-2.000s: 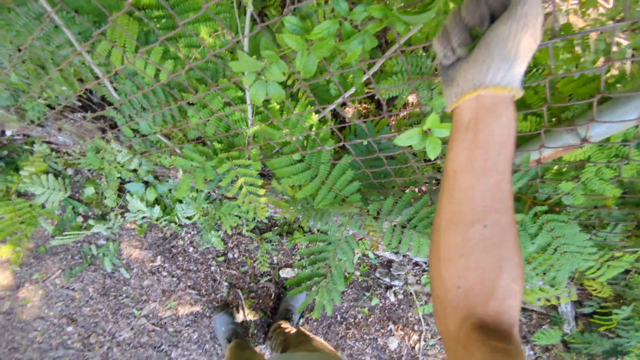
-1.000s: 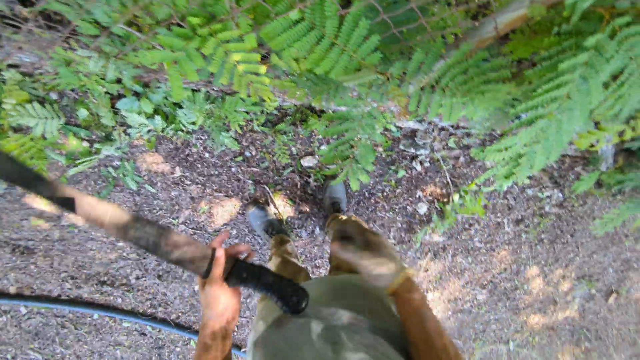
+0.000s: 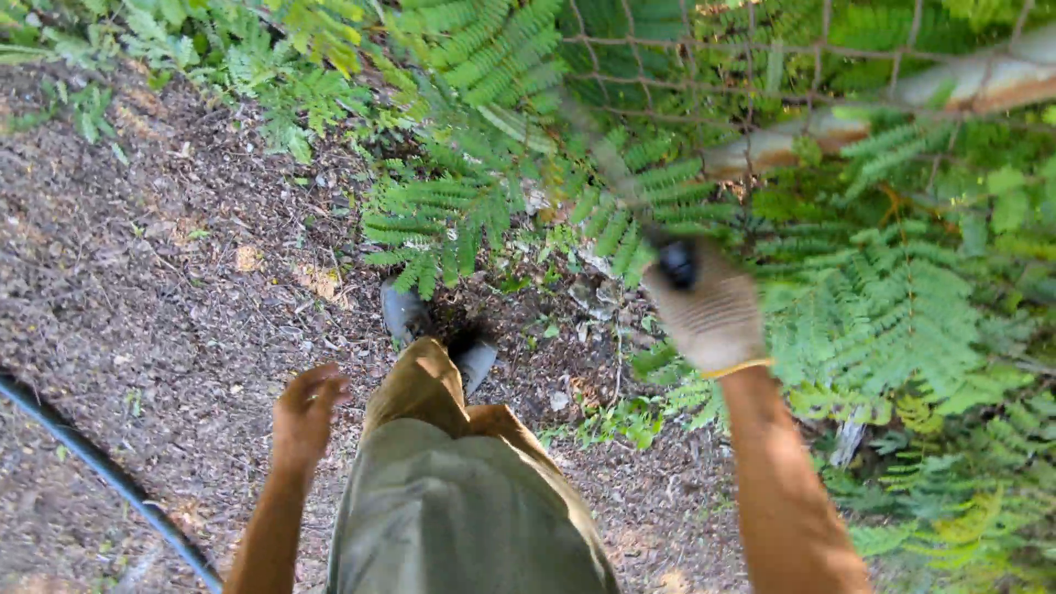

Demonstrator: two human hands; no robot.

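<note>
My right hand (image 3: 709, 305), in a pale knit work glove with a yellow cuff edge, is closed around the black handle (image 3: 678, 262) of a long-bladed tool, likely a machete. The blade (image 3: 606, 157) is blurred and points up and left across the green fern-like leaves (image 3: 470, 198). My left hand (image 3: 309, 412) is bare, hangs low to the left of my legs and holds nothing, its fingers loosely curled and apart.
A rusty wire mesh fence (image 3: 751, 74) runs across the upper right, with a pale pole or trunk (image 3: 792, 144) behind it. Leafy fronds hang over the fence's foot. A dark hose or pipe (image 3: 107, 470) lies on the litter-covered ground at left. My shoes (image 3: 404, 309) stand near the foliage.
One second ago the long tool was in my left hand at the left; now my right hand has it, farther up and right. The left hand has let go.
</note>
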